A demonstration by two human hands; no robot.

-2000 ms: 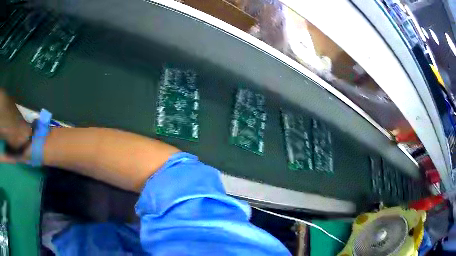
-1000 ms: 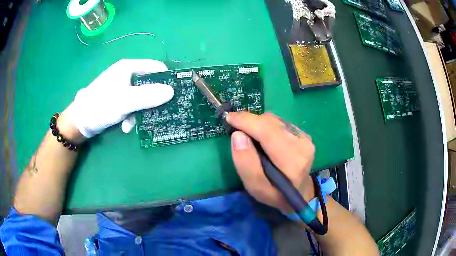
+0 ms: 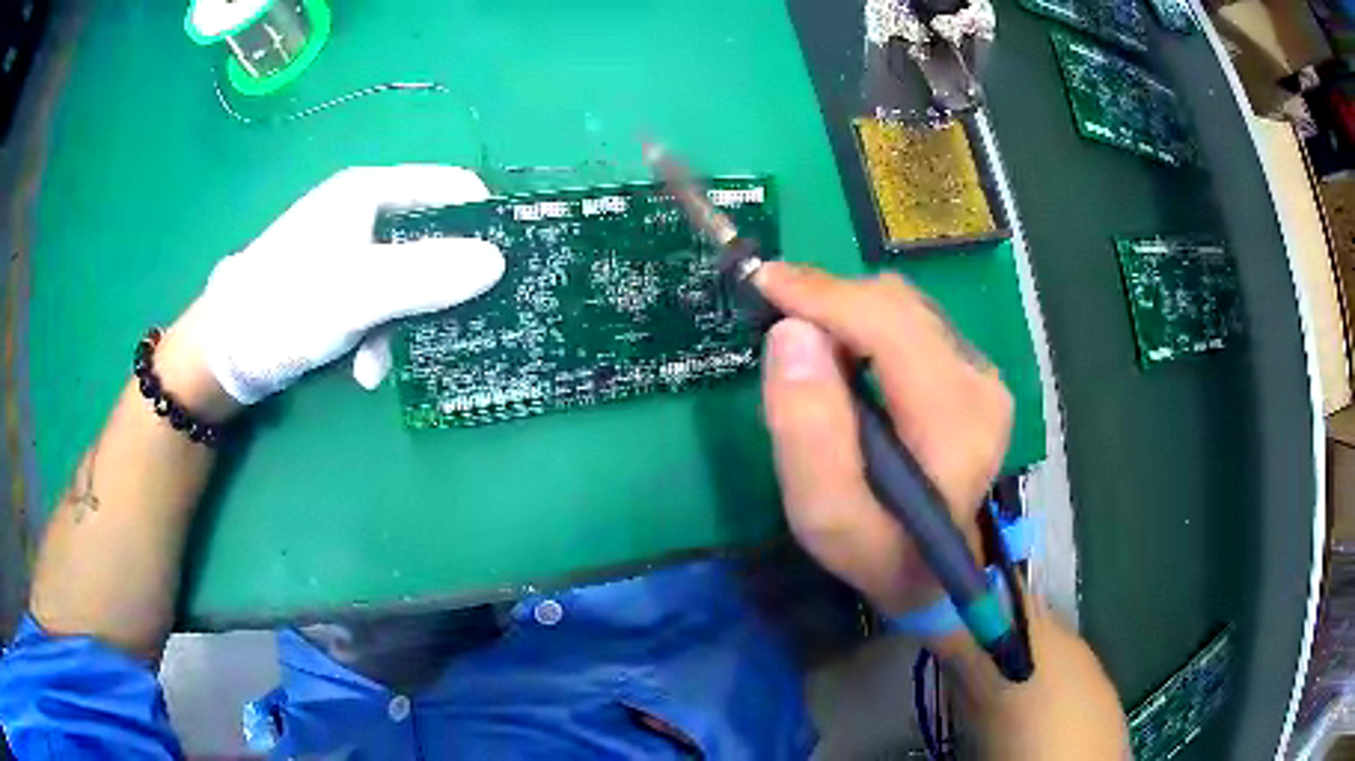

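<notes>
A green circuit board (image 3: 595, 305) lies over the green mat, its face with dense silvery solder points up. My left hand (image 3: 349, 283), in a white knit glove, grips the board's left end, thumb on top and other fingers partly hidden under it. My bare right hand (image 3: 884, 431) holds a soldering iron (image 3: 929, 520) like a pen. The iron's metal tip is blurred and points up and left, over the board's far edge near a white connector row at the right. I cannot tell whether the tip touches the board.
A solder spool (image 3: 265, 42) stands at the far left with a thin wire curling from it. A yellow-brown sponge (image 3: 924, 182) sits in a dark tray below the crusted iron stand (image 3: 929, 52). More boards (image 3: 1178, 300) lie on the dark green conveyor belt (image 3: 1144, 491) at right.
The view has swung from the conveyor belt to the mat. Over the last second my right hand and the iron have moved right along the board's far edge. My left hand still holds the board.
</notes>
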